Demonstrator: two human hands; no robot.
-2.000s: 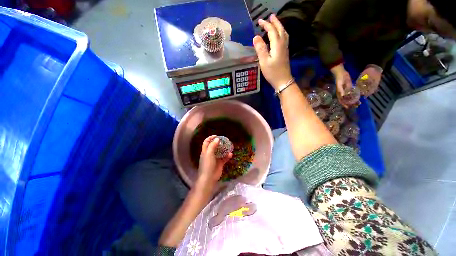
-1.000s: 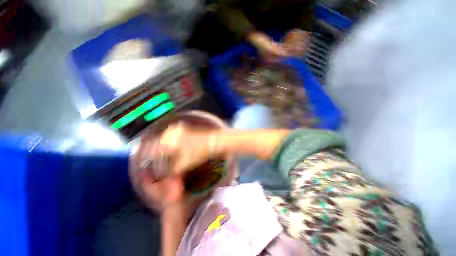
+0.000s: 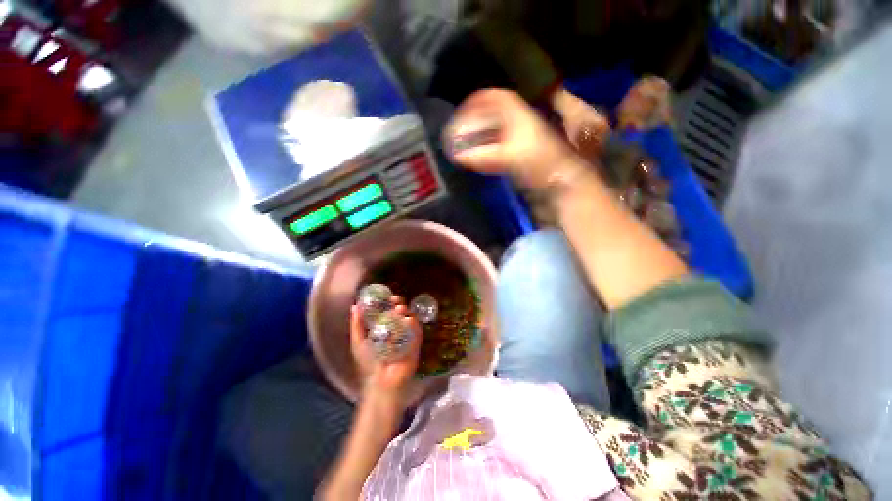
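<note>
My left hand [image 3: 384,357] is cupped palm up over the pink basin [image 3: 330,328], holding two clear, shiny balls [image 3: 391,335]. Another clear ball [image 3: 423,308] shows beside it in the basin, over dark multicoloured beads [image 3: 452,338]. My right hand [image 3: 509,137] is raised between the scale and the blue tray, its fingers curled around a greyish, shiny thing [image 3: 474,138] too blurred to name. The digital scale [image 3: 337,210] has its green displays lit. A whitish patch and glare show on its blue platform [image 3: 249,127], with no ball seen there.
Another person's hands [image 3: 582,122] are over the blue tray of balls [image 3: 699,220] at right. A large blue crate [image 3: 176,294] stands at left. A whitish bulk [image 3: 264,20] is at the top behind the scale. Floor grille [image 3: 719,127] lies at upper right.
The ball seen on the scale earlier is gone. My left hand holds two balls instead of one. My right hand, open at first, went over the basin and is now raised and closed. The view has shifted.
</note>
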